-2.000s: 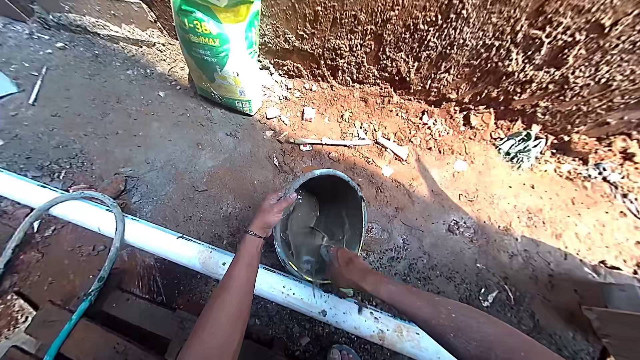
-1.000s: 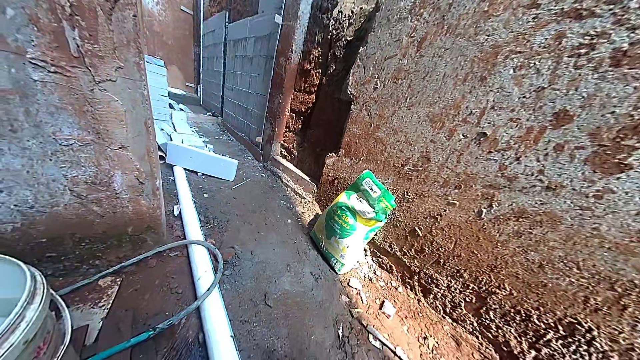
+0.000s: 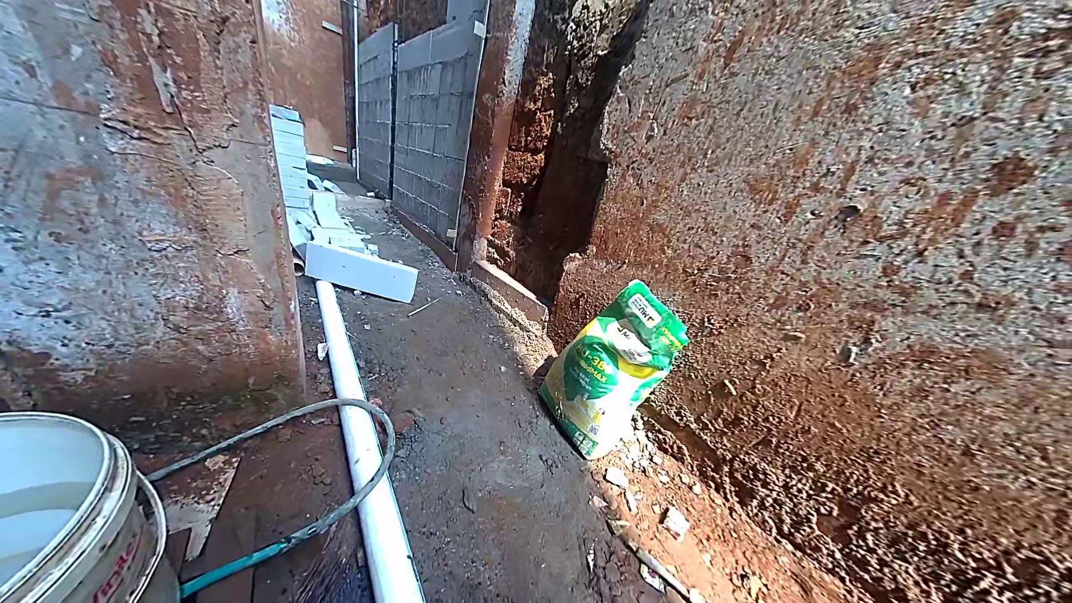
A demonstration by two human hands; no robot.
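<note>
Neither my left hand nor my right hand shows in the head view now, and the mixing bucket is out of sight too. A green, white and yellow printed bag (image 3: 607, 377) stands tilted on the ground against the foot of the rough wall. At the lower left is a white plastic bucket (image 3: 67, 502) with liquid in it. A grey-green hose (image 3: 310, 532) loops from beside that bucket across a long white plastic pipe (image 3: 360, 435).
A rough concrete wall (image 3: 837, 251) runs along the right, and another stained wall (image 3: 151, 209) stands at the left. Pale blocks (image 3: 360, 270) lie farther down the dirt path (image 3: 477, 435), before a grey block wall (image 3: 431, 126). Rubble (image 3: 674, 521) lies at lower right.
The view has swung up and to the left. Two seconds ago my left hand held the bucket's rim and my right hand was at its opening; both hands and that bucket have left the view.
</note>
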